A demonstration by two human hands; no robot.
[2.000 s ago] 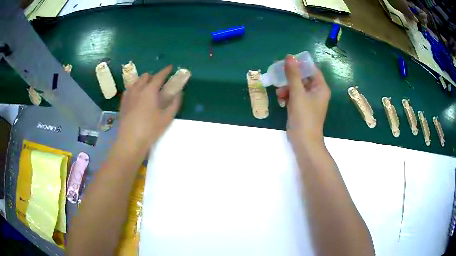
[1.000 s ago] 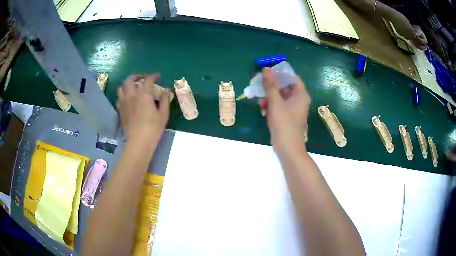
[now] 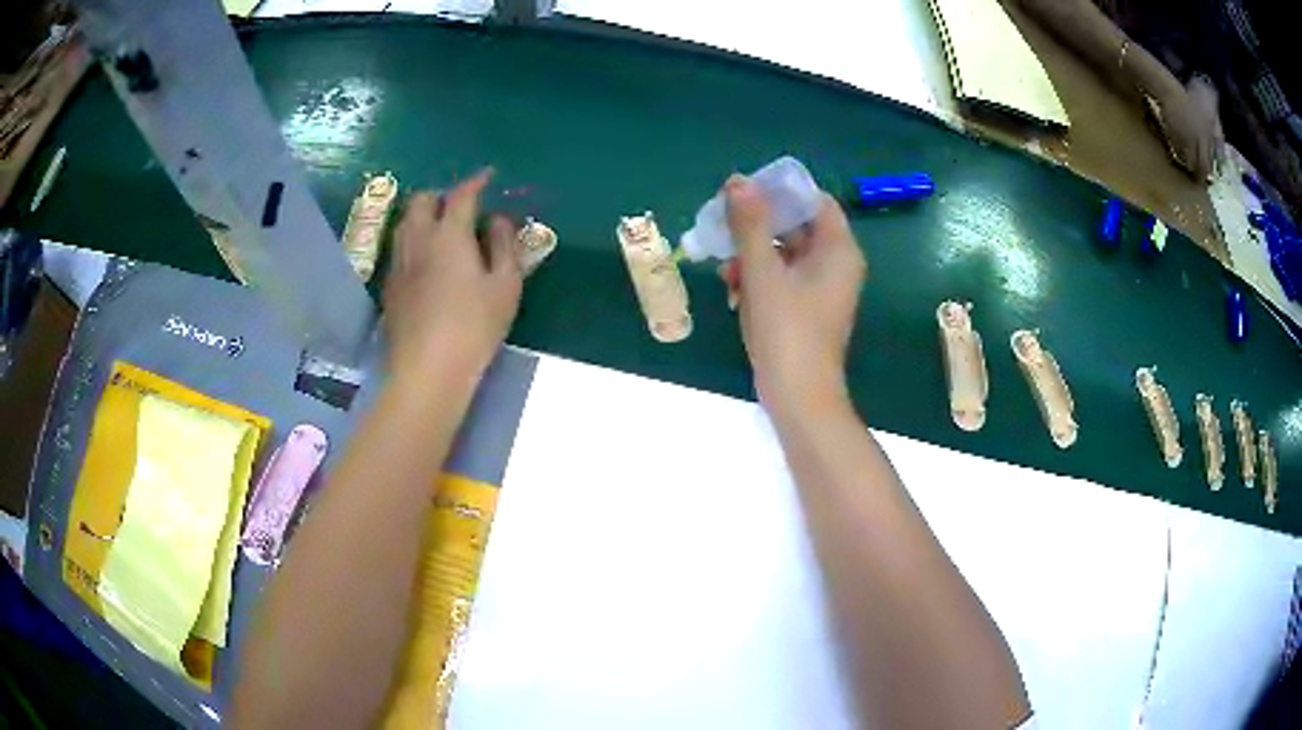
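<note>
My right hand (image 3: pixel 795 285) holds a translucent white needle-tip glue bottle (image 3: pixel 764 207) on its side. Its thin yellow-green tip is at the upper right edge of a beige part (image 3: pixel 655 281) on the dark green belt (image 3: pixel 571 136). I cannot tell if the tip touches it. My left hand (image 3: pixel 454 271) is over the belt to the left, fingers spread. Another beige part (image 3: pixel 536 245) shows beside its thumb side, partly hidden; I cannot tell whether the fingers touch it. A further beige part (image 3: pixel 370 224) lies left of this hand.
More beige parts (image 3: pixel 962 367) lie spaced to the right. Blue cylinders (image 3: pixel 895 190) lie on the belt's far side. A grey metal post (image 3: pixel 229 171) rises at left. A pink part (image 3: pixel 286 492) and yellow envelope (image 3: pixel 93 485) lie on a grey bag. Another person's arm (image 3: pixel 1142 72) shows opposite.
The view has shifted. The beige parts and blue cylinders have moved right along the belt. The bottle tip is now at a different beige part, and my left hand is beside another one.
</note>
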